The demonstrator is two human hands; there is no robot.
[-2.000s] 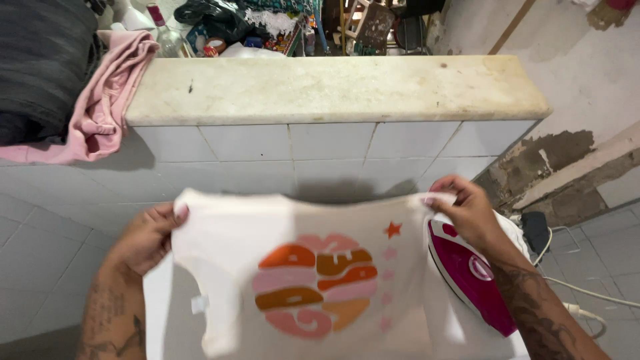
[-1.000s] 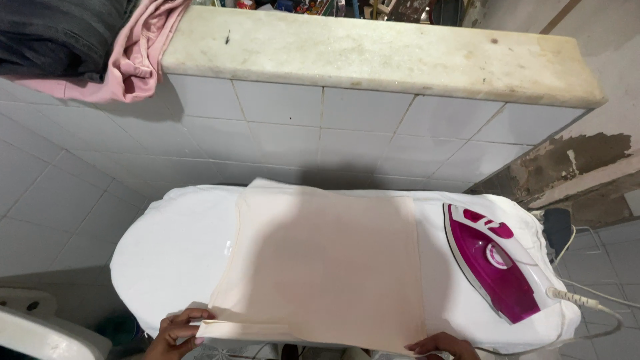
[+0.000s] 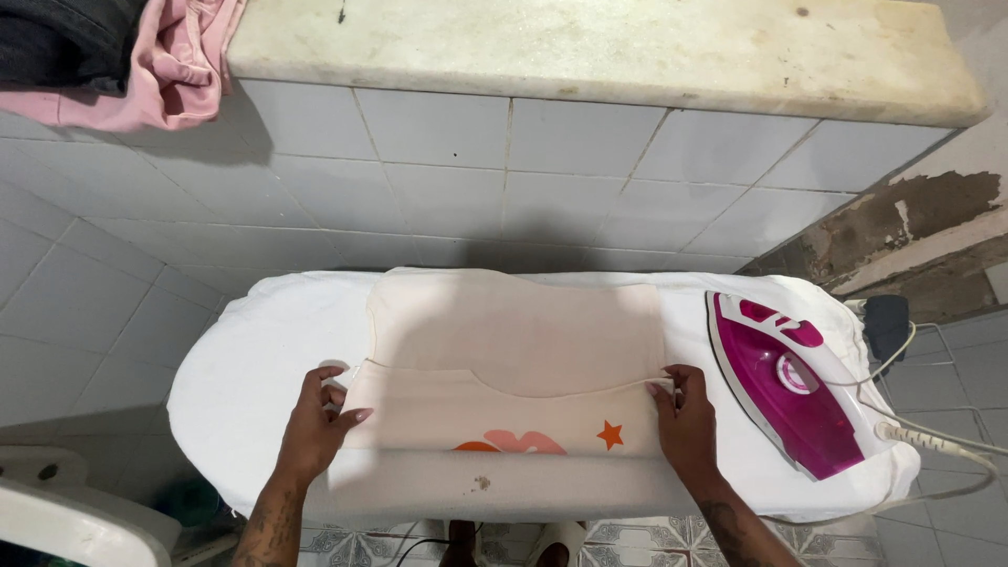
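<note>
A pale cream garment [image 3: 520, 331] with an orange star and pink and orange print lies across a white-covered ironing board [image 3: 228, 370], its near part folded back over itself. My left hand [image 3: 319, 421] is at the fold's left edge, thumb and fingers apart; whether it pinches the cloth cannot be told. At the right edge of the folded part, my right hand [image 3: 683, 409] pinches the fabric between thumb and fingers. A magenta and white clothes iron [image 3: 787, 386] rests on the board, right of my right hand.
Behind the board stands a white-tiled wall with a marble ledge [image 3: 591, 51]. Pink cloth [image 3: 185, 79] and dark cloth [image 3: 67, 39] hang at its left. The iron's cord [image 3: 937, 445] trails off the right end. A white plastic object [image 3: 79, 512] stands lower left.
The garment, held up two seconds ago, is now on the board. One second ago it lay with its plain side up and both hands at its near edge; now part is folded back, showing print.
</note>
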